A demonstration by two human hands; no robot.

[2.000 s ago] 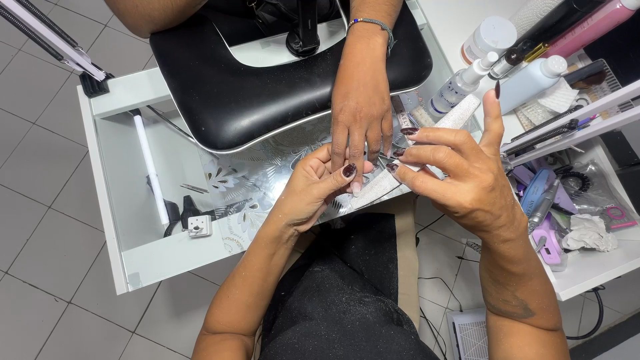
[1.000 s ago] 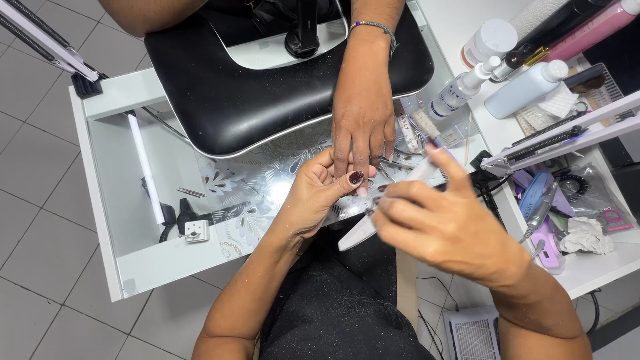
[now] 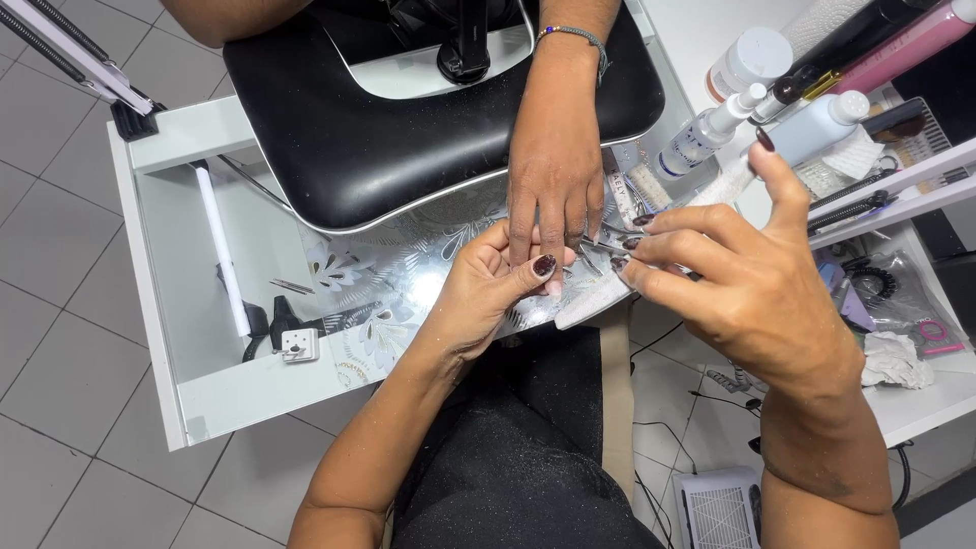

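My left hand (image 3: 488, 286) holds the fingertips of another person's hand (image 3: 555, 152), its dark-painted thumb on top of a finger. That hand reaches down past a black padded armrest (image 3: 427, 130), palm down, with a cord bracelet (image 3: 572, 32) at its wrist. To the right, my right hand (image 3: 732, 282) grips a long pale curved nail file (image 3: 595, 301) between thumb and fingers, its index finger raised. The file's lower end lies close to the held fingers, apart from them; my hand hides its middle. A thin metal tool (image 3: 604, 245) shows by my fingertips; whether I hold it, I cannot tell.
A spray bottle (image 3: 705, 133), a white jar (image 3: 751, 65) and a pale blue bottle (image 3: 827, 126) stand at the upper right. A lamp arm (image 3: 900, 187) crosses above an open drawer (image 3: 938, 396). On the left, a white tube lamp (image 3: 221, 252) lies inside the glass-topped table (image 3: 252, 404).
My right hand, blurred and lower over the file a second ago, has moved up and away from the held fingers. My left hand keeps its hold on the other person's fingers.
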